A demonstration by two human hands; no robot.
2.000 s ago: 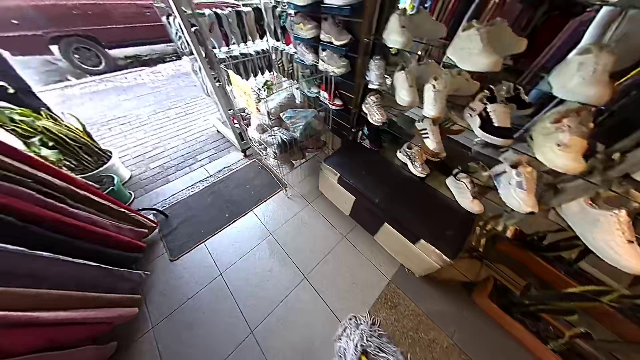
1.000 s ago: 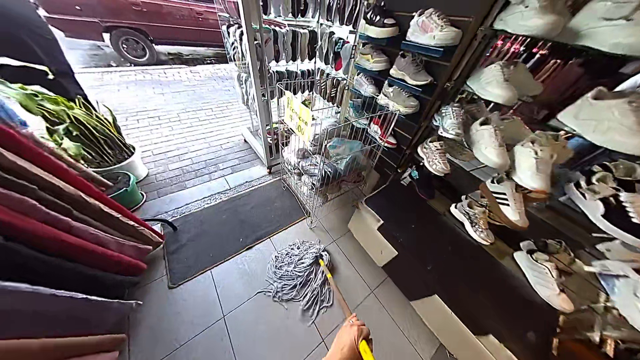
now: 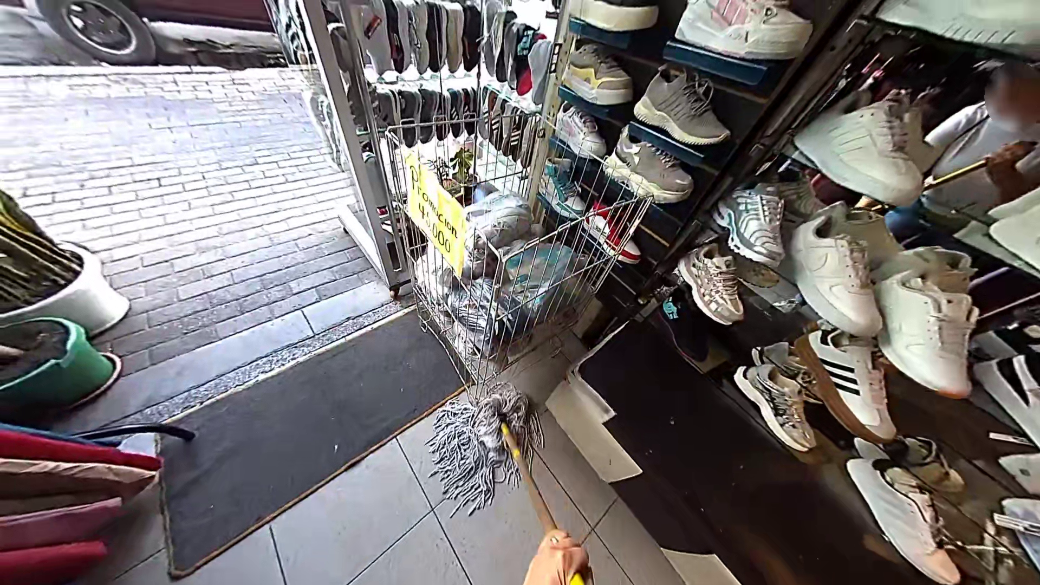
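My left hand (image 3: 556, 559) is closed around the yellow-and-brown handle (image 3: 528, 479) of a string mop at the bottom of the view. The grey mop head (image 3: 485, 443) lies on the tiled floor, its strands spread at the foot of a wire basket (image 3: 520, 268). The basket holds plastic-wrapped goods and bears a yellow sign. My right hand is out of view. Among the shoes at the upper right, a person holding a pole (image 3: 963, 175) shows, apparently in a mirror.
A dark doormat (image 3: 309, 439) lies left of the mop. A low dark bench (image 3: 699, 455) with pale torn sides stands right, beneath sneakers (image 3: 841, 268) on display. Potted plants (image 3: 61, 284) and folded fabrics (image 3: 65, 504) are at left. A sock rack (image 3: 439, 49) stands behind the basket.
The mop head has moved forward across the tiles to the basket's foot, with my left hand still on its handle. Two seconds ago only the mop strands showed at the bottom edge.
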